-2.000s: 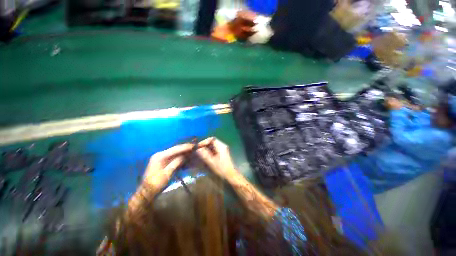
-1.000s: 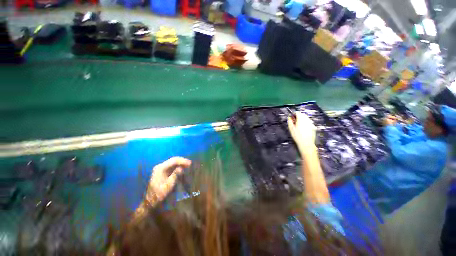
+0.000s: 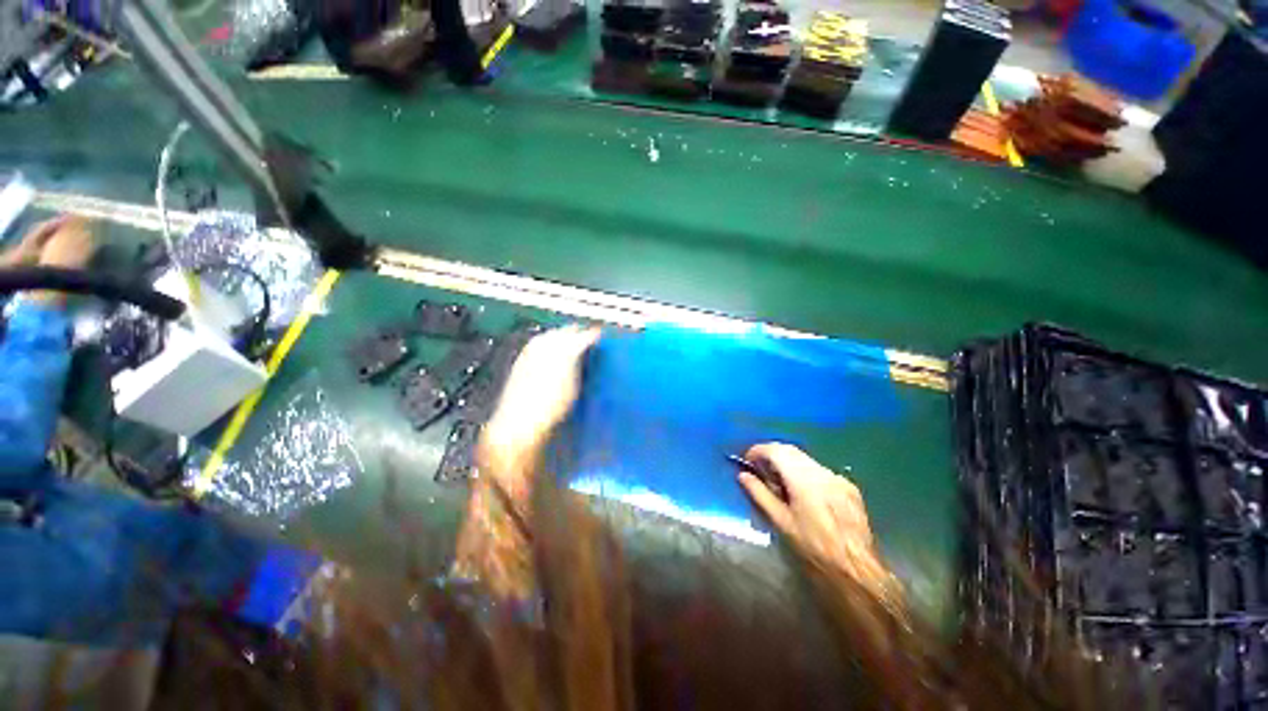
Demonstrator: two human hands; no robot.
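My left hand [image 3: 535, 403] reaches to the left edge of the blue film [image 3: 675, 410], beside the loose black plastic parts [image 3: 445, 364] on the green bench. Its fingertips are hard to make out, and I cannot tell if it holds a part. My right hand [image 3: 814, 503] is over the right part of the film, with its fingers closed around a small dark pen-like tool [image 3: 755, 470] whose tip points left. Most of the tool is hidden by the fingers.
Stacked black blister trays [image 3: 1154, 486] stand at right. Crumpled clear plastic [image 3: 292, 452], a white box [image 3: 188, 375] and another person's blue sleeve [image 3: 35, 375] are at left. A green belt [image 3: 779, 208] with a pale rail runs beyond.
The view has turned left. My right hand has gone from the blister tray to over the blue film. My left hand has moved to the loose parts.
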